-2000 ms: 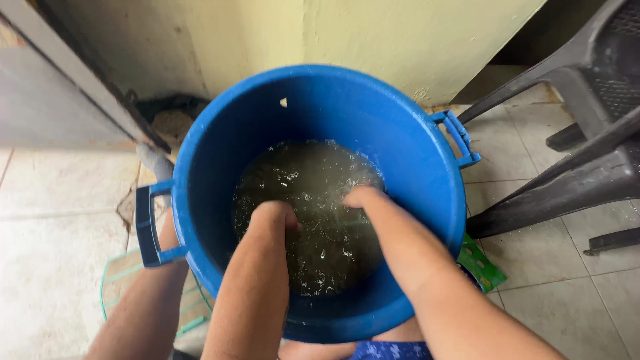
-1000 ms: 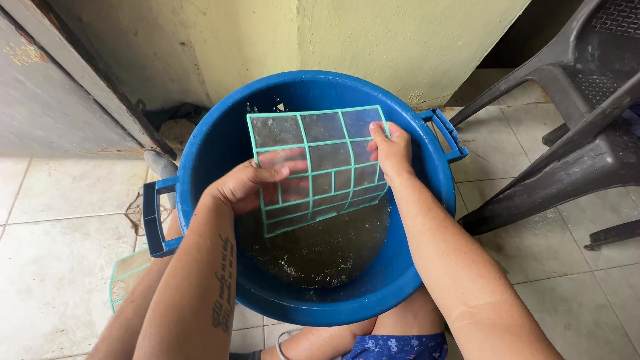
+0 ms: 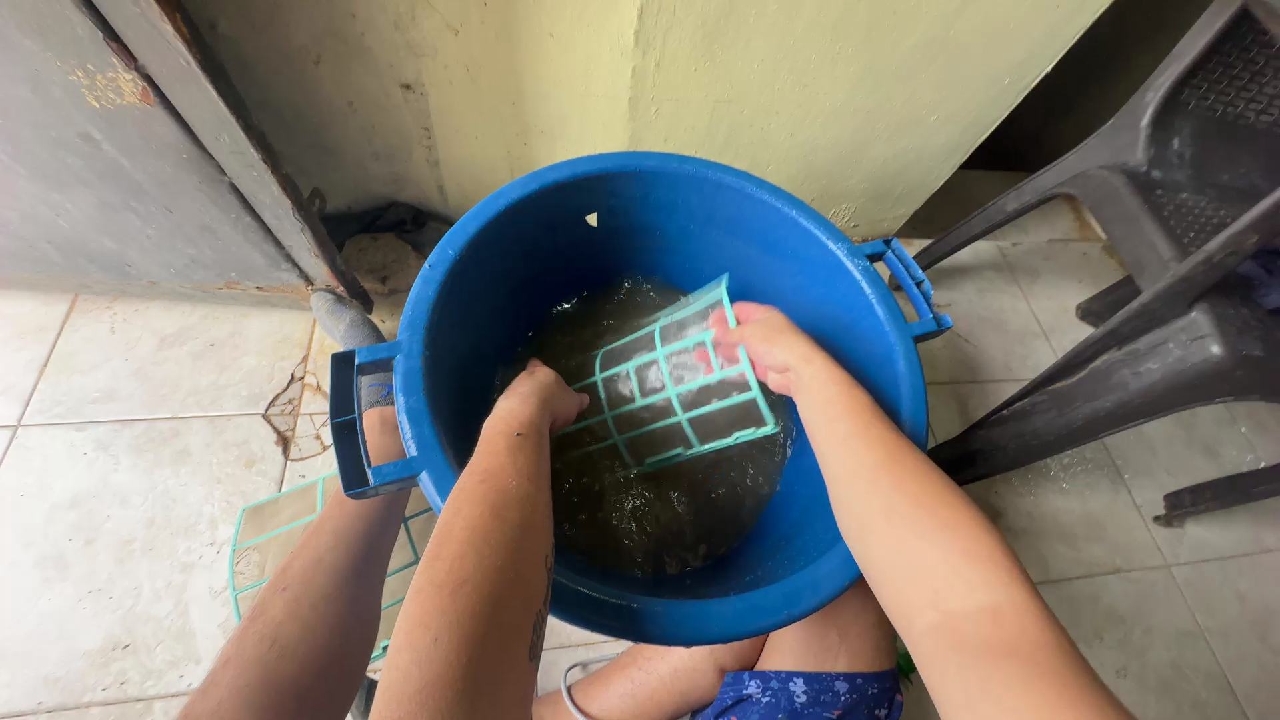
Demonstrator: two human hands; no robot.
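A mesh air filter with a turquoise plastic frame (image 3: 680, 385) is tilted inside the blue plastic tub (image 3: 660, 610), its left end dipping into murky water (image 3: 660, 520). My right hand (image 3: 760, 345) grips the filter's raised right end, with fingers behind the mesh. At the filter's left end is my left hand (image 3: 545, 395), near the water surface; its fingers are partly hidden, so its hold cannot be made out. A second turquoise-framed filter (image 3: 280, 520) lies on the floor at the left, partly covered by a leg.
Dark plastic chairs (image 3: 1130, 330) stand at the right. A yellowish wall (image 3: 750, 90) is behind the tub, and a grey door panel (image 3: 120, 170) is at the left. The tub's side handles (image 3: 375, 475) stick out. My legs are on both sides of the tub's near edge.
The filter was held up above the water one second ago; its left end is now lowered into it. Two seconds ago both hands were in the water, with no filter visible in the tub.
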